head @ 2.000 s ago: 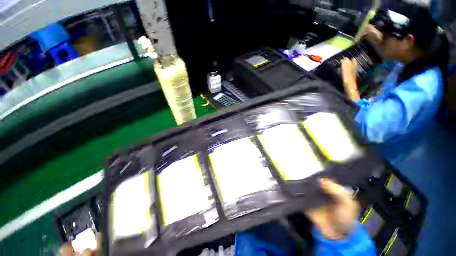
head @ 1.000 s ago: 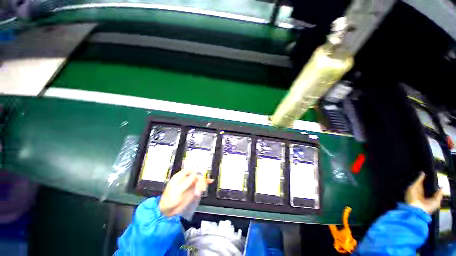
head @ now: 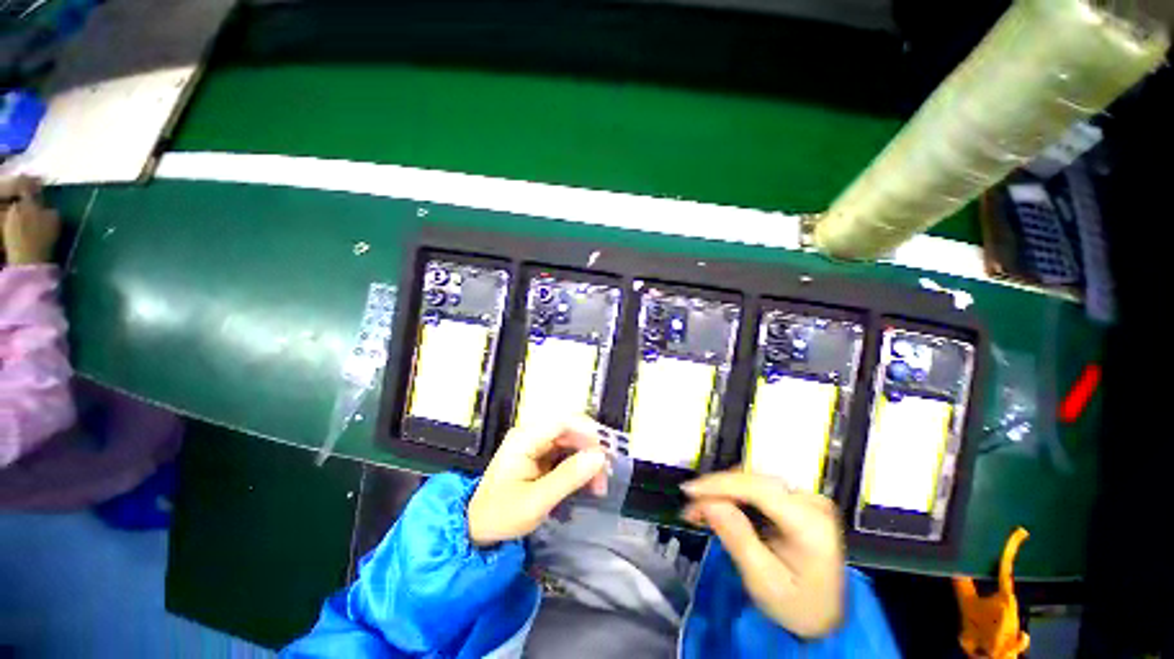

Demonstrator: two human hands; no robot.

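Observation:
A black phone tray [head: 612, 267] lies on the green bench with several open-backed phones in its slots, each with dark round rear cameras at the upper left and a pale battery below. My left hand [head: 534, 479] is over the front of the second phone from the left and holds a clear sheet [head: 609, 474] with small marks near its top. My right hand [head: 776, 547] is at the tray's front edge below the fourth phone, thumb and forefinger apart, slightly blurred. I see nothing in it.
Crinkled clear film [head: 371, 348] lies left of the tray, more film [head: 1017, 406] right of it. A red piece [head: 1080, 393] and an orange air gun [head: 991, 610] are at right. A film-wrapped post [head: 991, 129] stands behind. Another person's pink sleeve [head: 32, 328] is at far left.
My right hand has come from the racks at far right to the tray's front. My left hand still holds the clear sheet. The view has moved closer to the tray.

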